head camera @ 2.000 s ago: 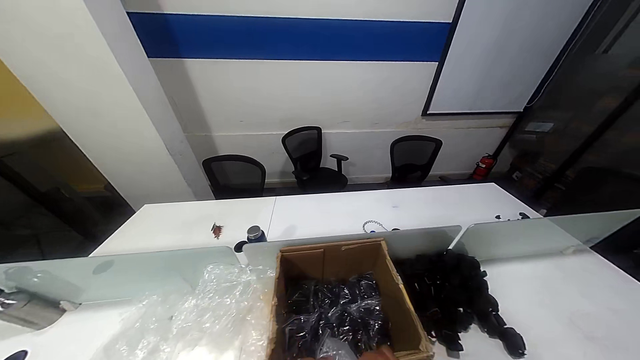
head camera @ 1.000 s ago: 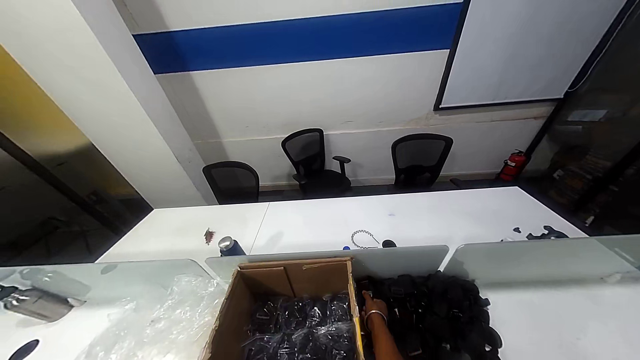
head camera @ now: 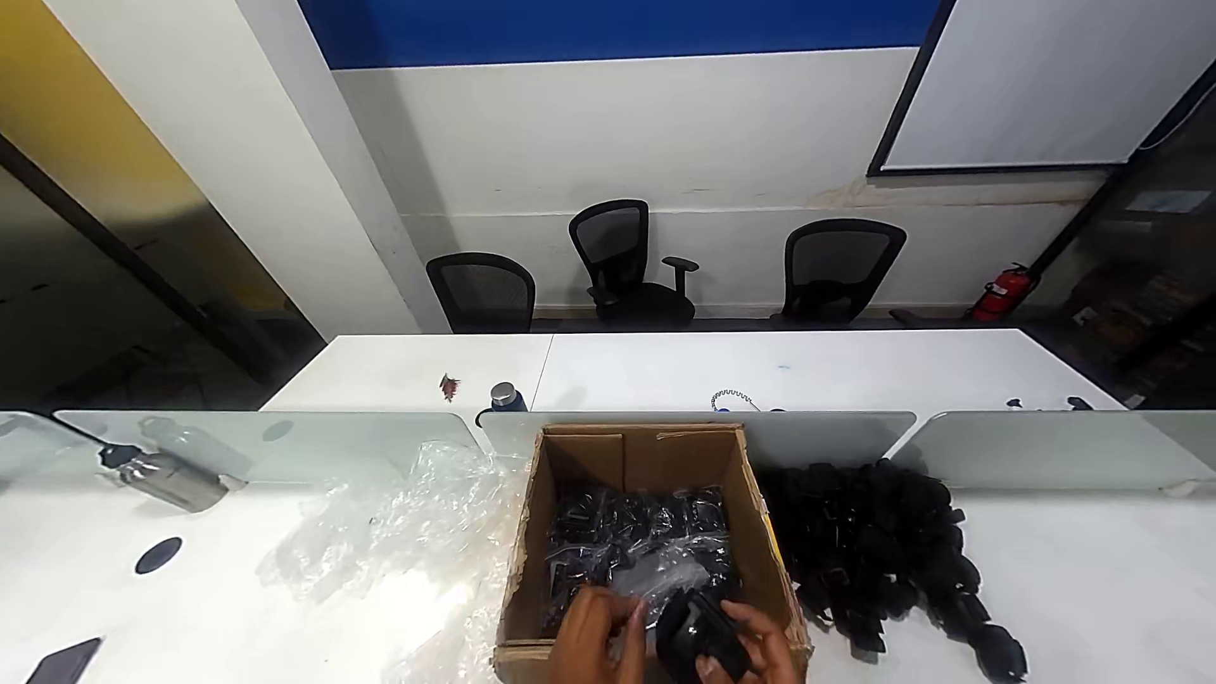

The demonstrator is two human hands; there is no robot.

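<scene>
Over the near end of an open cardboard box (head camera: pixel 538 503), my right hand (head camera: pixel 760 646) grips a black plastic item (head camera: pixel 698 632) whose exact kind I cannot tell. Beside it on the left, my left hand (head camera: pixel 597 635) touches or pinches a clear plastic bag (head camera: pixel 665 570); its hold is not clear. Black items in clear plastic wrapping (head camera: pixel 636 518) lie inside the box. A heap of similar black items (head camera: pixel 864 541) rests on the white desk right of the box. Crumpled clear plastic bags (head camera: pixel 408 532) are spread to its left.
A steel bottle (head camera: pixel 176 478) lies by the low glass partition (head camera: pixel 703 429) at left. A dark flat object (head camera: pixel 65 662) sits at the lower left desk edge. Past the partition are another white table (head camera: pixel 665 366) with a blue bottle (head camera: pixel 506 397), and mesh chairs (head camera: pixel 622 256).
The hand that was at the black heap right of the box one second ago is no longer there. Both hands are now over the box's near end, the right one with a black item.
</scene>
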